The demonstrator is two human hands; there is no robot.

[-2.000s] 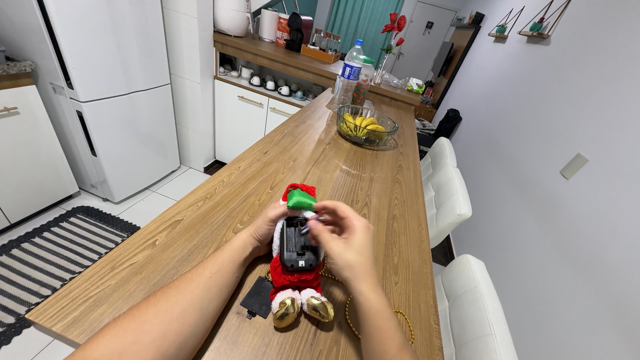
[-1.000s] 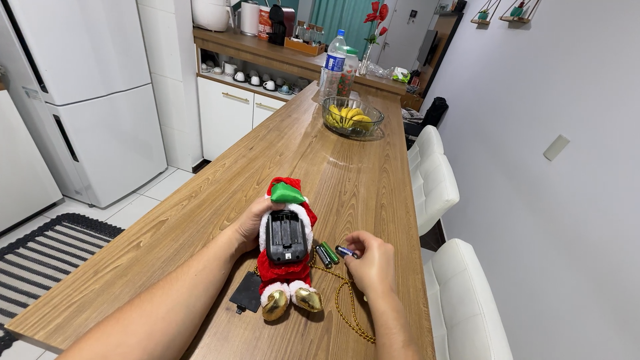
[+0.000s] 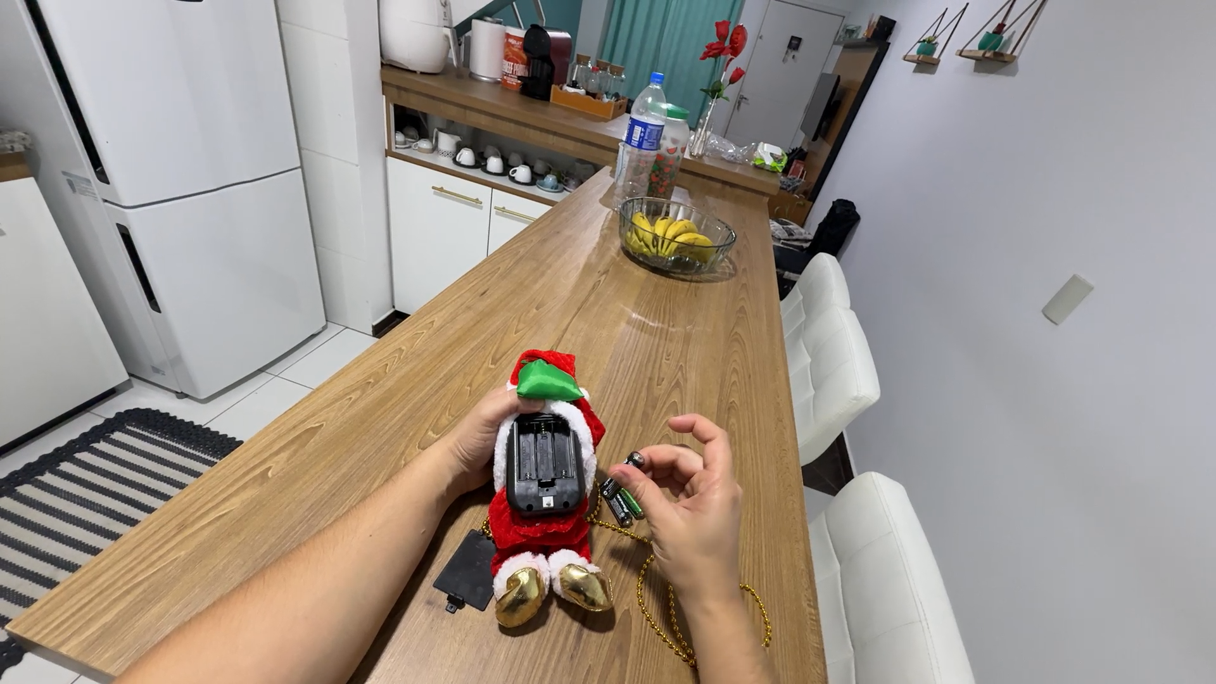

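A plush Santa figure [image 3: 541,532] lies on the wooden table with its back up and its feet toward me. The black battery compartment [image 3: 546,461] in its back is uncovered, and its slots look empty. My left hand [image 3: 489,432] holds the figure's upper body from the left. To the right, my right hand [image 3: 689,494] pinches a dark battery [image 3: 635,460] between thumb and finger. Below its fingertips, batteries [image 3: 619,505] lie on the table, one partly green. A black battery cover [image 3: 465,570] rests left of the feet. A gold bead string [image 3: 670,617] curls under my right wrist.
Farther along the table [image 3: 456,380] stand a glass bowl [image 3: 676,237] of bananas, a plastic bottle [image 3: 644,142] and a jar with a green lid [image 3: 671,152]. White padded chairs [image 3: 883,570] line the right edge. A refrigerator [image 3: 218,266] and striped rug [image 3: 104,494] are at the left.
Two seconds ago my right hand was at the battery compartment; it then moved right to the batteries on the table. Now it has a battery raised slightly between its fingers.
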